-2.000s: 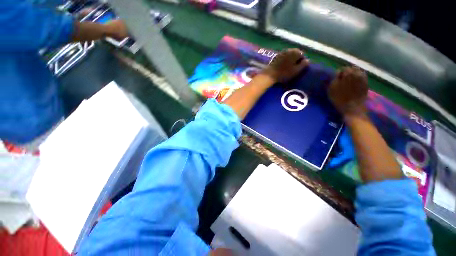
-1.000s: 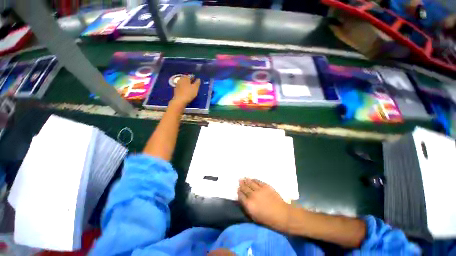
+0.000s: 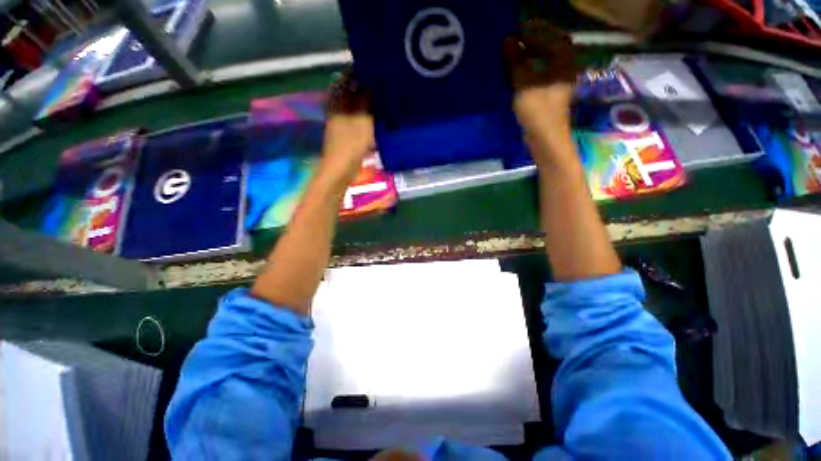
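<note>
A dark blue flap (image 3: 441,99) with a white round logo is raised over the row of boxes at the top centre. My left hand (image 3: 349,117) is at its left edge and my right hand (image 3: 542,81) at its right edge; both hold it, fingers dark and blurred. Below it shows the pale front edge of a grey box tray (image 3: 459,176). A pile of white insert sheets (image 3: 419,347) with a dark slot lies on the bench in front of me.
A closed navy box (image 3: 184,185) and printed rainbow boxes (image 3: 630,144) lie along the green belt. An open box (image 3: 689,108) is at right. Sheet stacks stand at left (image 3: 108,396) and right (image 3: 752,324). A chipped rail (image 3: 432,252) and grey post (image 3: 72,257) are near.
The view has shifted right along the row. My left hand has left the navy box and my right hand the sheet pile. Both now hold the raised flap of another box.
</note>
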